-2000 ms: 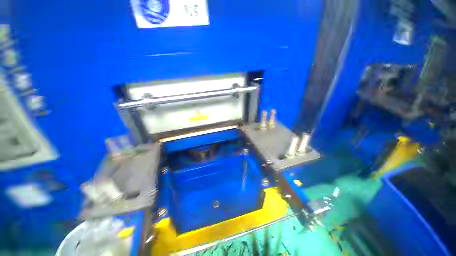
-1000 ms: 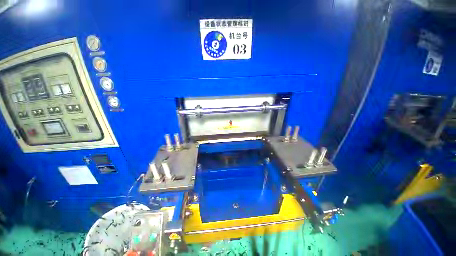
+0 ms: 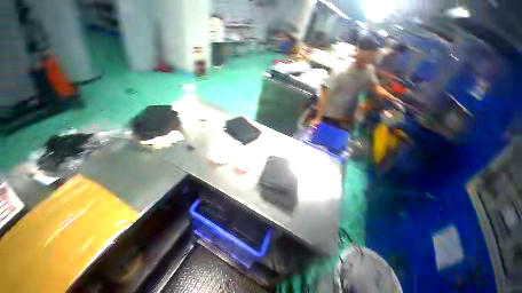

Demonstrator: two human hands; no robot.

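A steel bench runs across the middle of the blurred view. A stack of black moulded rubber parts lies near its right end, and a smaller black part lies further back. Whitish crumpled items, perhaps gloves, lie between them. A black pile sits at the back edge on something pale. A large wrapped yellow-orange board lies at the front left. Neither of my hands is in view.
Black scraps in a clear bag lie behind the board. A blue crate holding black parts is under the bench. A whitish scrap bucket stands at the lower right by the blue press. A person stands beyond the bench.
The view has swung left, away from the press front with its yellow frame and steel pins, to the bench. The press now shows only at the right edge.
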